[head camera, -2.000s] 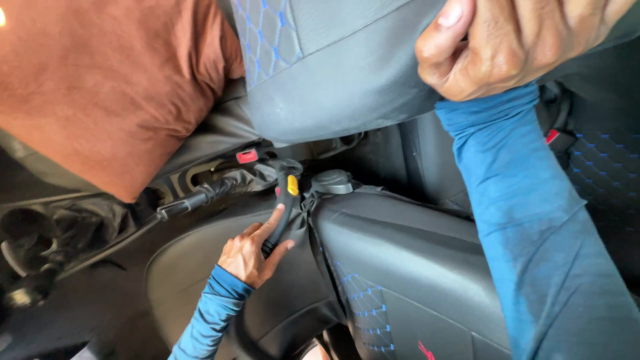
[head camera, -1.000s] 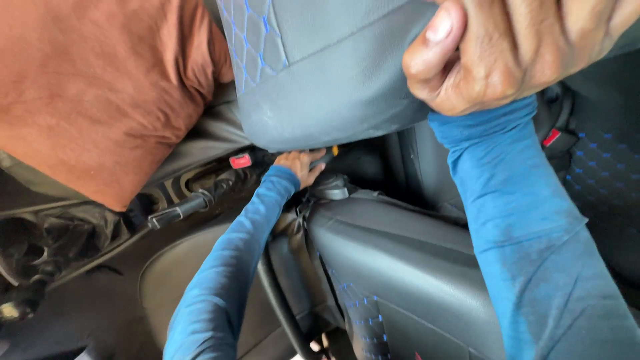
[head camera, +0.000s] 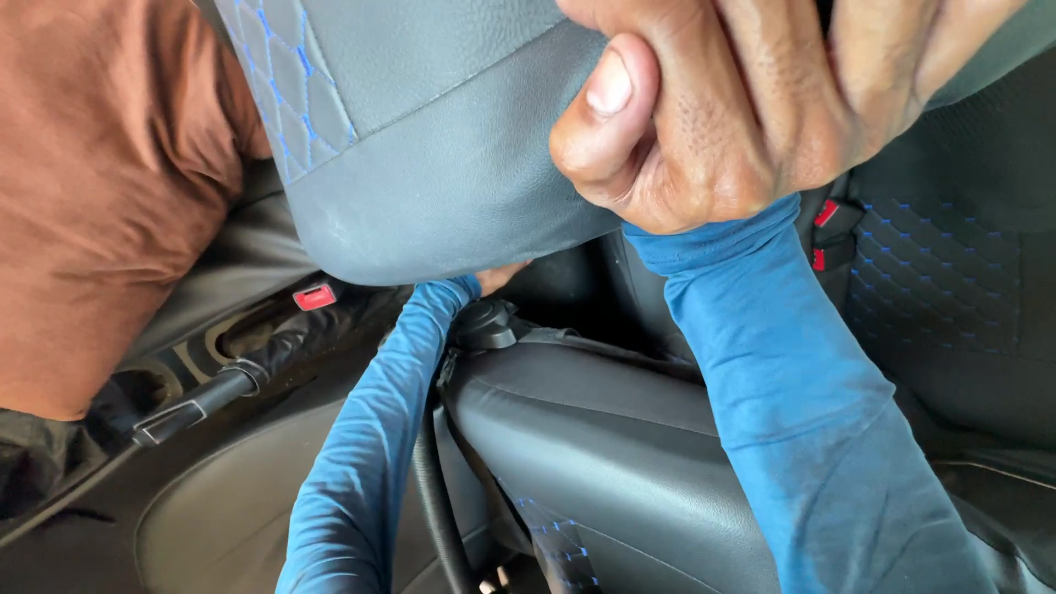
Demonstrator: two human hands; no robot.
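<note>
My right hand (head camera: 726,107) is curled over the edge of a dark leatherette car seat backrest (head camera: 437,190) with blue diamond stitching. Only a small part of my left hand (head camera: 502,277) shows, below that backrest and beside a round black plastic seat-hinge cover (head camera: 485,323). Its fingers, and anything in them, are hidden. A ribbed black vacuum hose (head camera: 437,503) runs up from the bottom edge alongside my left sleeve; its upper end is out of sight. Another black seat section (head camera: 602,421) lies to the right of the hose.
A brown cushion (head camera: 107,190) is at the upper left. Beside it are a red seat-belt buckle (head camera: 314,297) and a handbrake lever (head camera: 198,406). More red buckles (head camera: 826,213) sit by a stitched seat (head camera: 932,280) on the right. A dark gap opens under the backrest.
My left hand has moved up and in under the backrest, taking the vacuum nozzle with the yellow part out of sight. My right hand keeps hold of the backrest. The view is closer.
</note>
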